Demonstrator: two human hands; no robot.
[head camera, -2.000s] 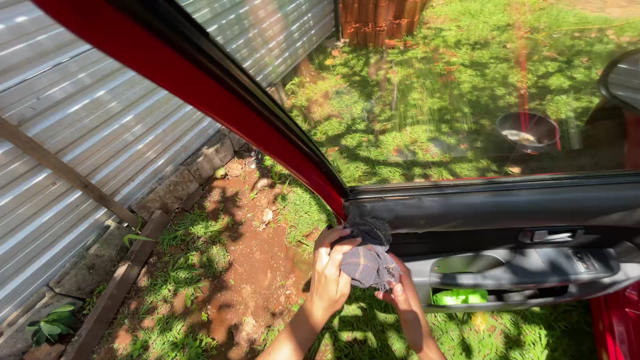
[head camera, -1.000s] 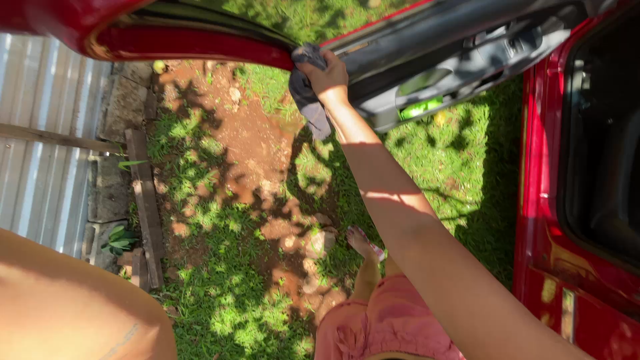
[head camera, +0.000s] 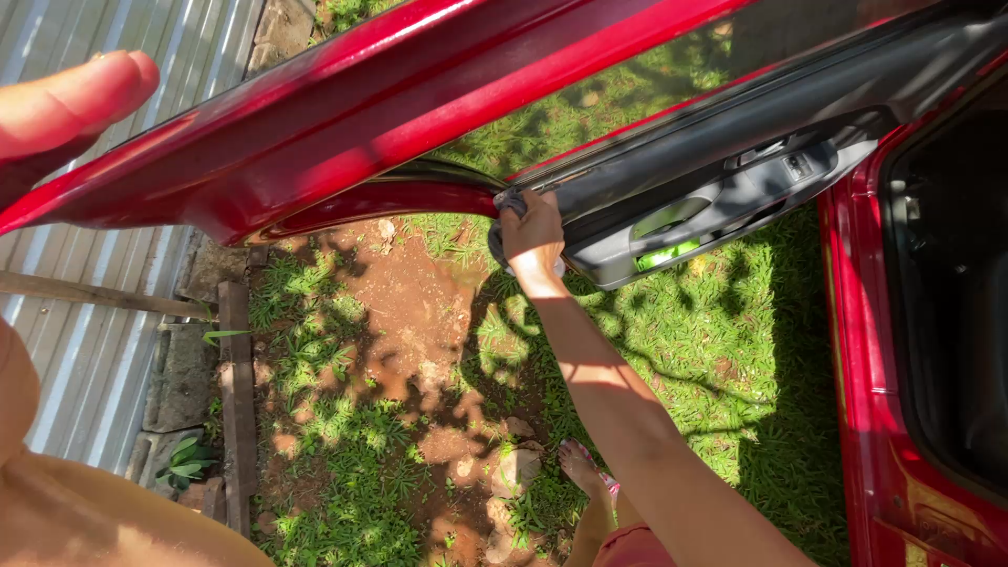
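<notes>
A red car door (head camera: 315, 142) stands ajar across the upper view, with its window glass (head camera: 598, 98) and black and grey inner panel (head camera: 669, 173) showing. My right hand (head camera: 535, 232) grips a dark grey cloth (head camera: 499, 244), pressed against the door's edge where the frame meets the inner panel. My left hand (head camera: 75, 106) is raised at the upper left, near the top of the door frame; only some fingers are in view. It holds nothing that I can see, and its palm is cut off by the picture's edge.
A corrugated metal wall (head camera: 87, 346) runs down the left, with concrete blocks (head camera: 179, 378) and a wooden plank (head camera: 236, 409) at its foot. The red car body (head camera: 862, 354) stands at the right. A bright green item (head camera: 668, 254) lies in the door pocket.
Two seconds ago both my hands were at the cloth; now only my right hand holds it. My left hand has come up at the left. The view has turned strongly.
</notes>
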